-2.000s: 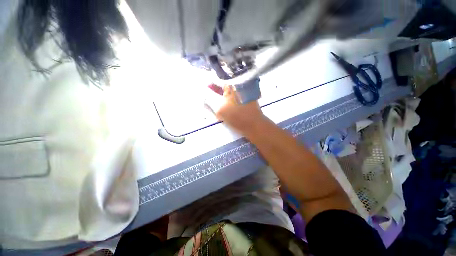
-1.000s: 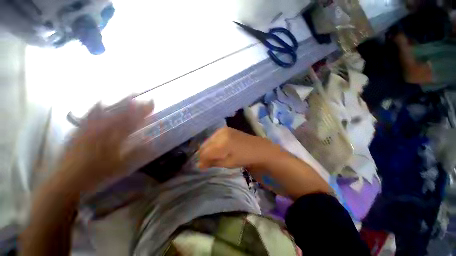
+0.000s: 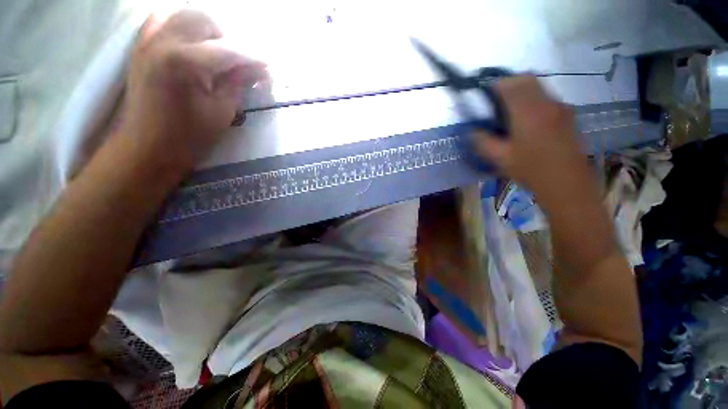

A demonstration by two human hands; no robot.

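My right hand (image 3: 539,124) is closed around the blue handles of the dark scissors (image 3: 447,65), over the printed ruler strip. The pointed blades face up and left over the white machine bed; hand and scissors are a little blurred. My left hand (image 3: 180,84) is at the left of the bed, fingers curled together. Glare hides whether anything is pinched there. Cream cloth (image 3: 36,172) lies left of my left hand, with part of a pocket outline at the picture's left edge. The needle area is not in view.
The ruler strip (image 3: 319,177) runs along the bed's front edge. A dark box-like item (image 3: 656,88) stands at the right end. Pale and blue offcuts (image 3: 515,209) hang below right. White cloth (image 3: 319,279) lies over my lap. A pale mesh basket (image 3: 152,367) shows at lower left.
My right hand has moved from near my lap to the scissors and taken hold of them. My left hand is now farther up the bed, fingers curled. The view has swung back left since one second ago.
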